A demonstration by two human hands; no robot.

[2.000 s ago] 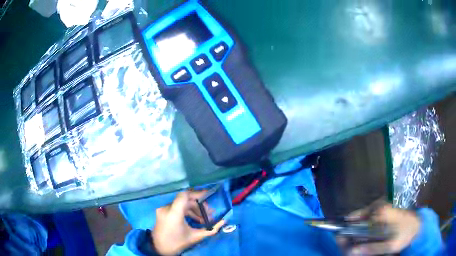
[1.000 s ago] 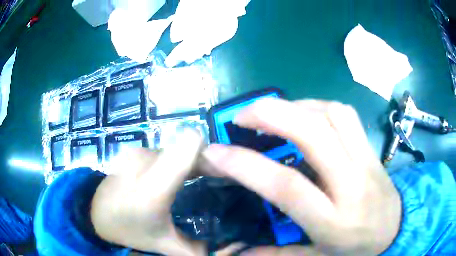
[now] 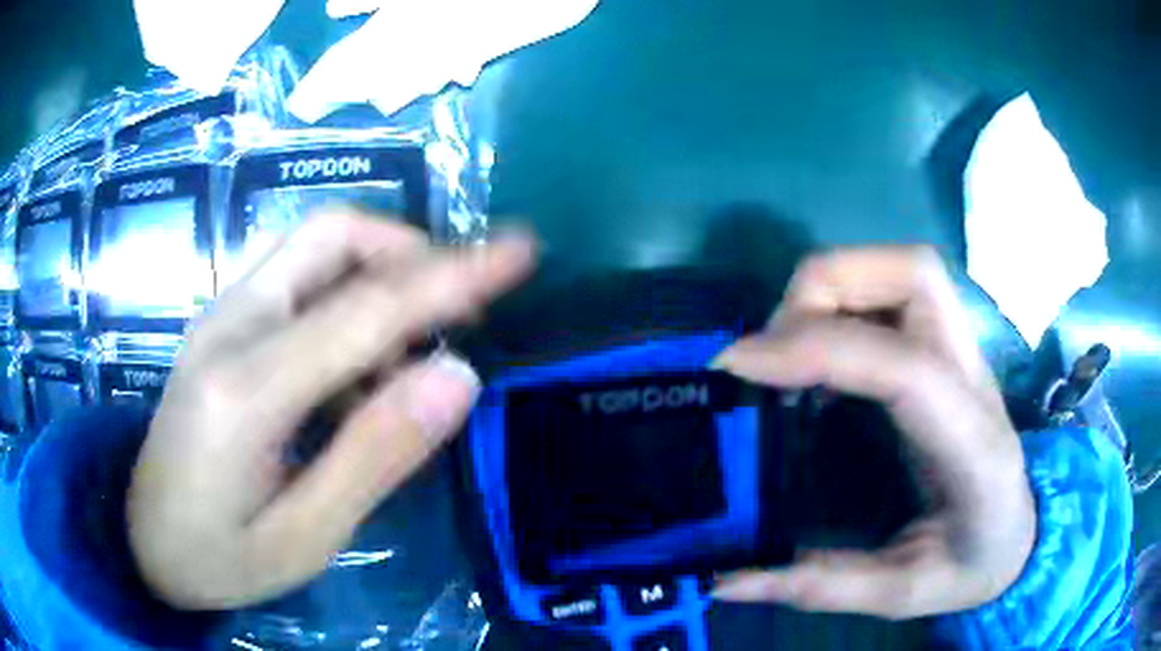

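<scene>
The tester (image 3: 656,595) lies in the middle, its blue face up and blurred. A black-bordered screen lens (image 3: 624,464) with TOPDON lettering sits over its display area; whether it is seated flat cannot be told. My right hand (image 3: 910,432) spans the lens's right side, a fingertip at the upper right corner and the thumb at the lower right. My left hand (image 3: 293,407) is blurred at the tester's left edge, fingers apart, with nothing visible in it.
A shiny plastic sheet of TOPDON lenses (image 3: 150,248) lies at left, partly under my left hand. White wipes (image 3: 439,45) lie at the far left and another wipe (image 3: 1034,223) at right. The blow gun (image 3: 1082,375) shows partly behind my right sleeve, all on the green bench (image 3: 738,115).
My hands have moved apart, uncovering the tester's face and the lens over it. My left hand has come off to the left. The view is closer to the bench.
</scene>
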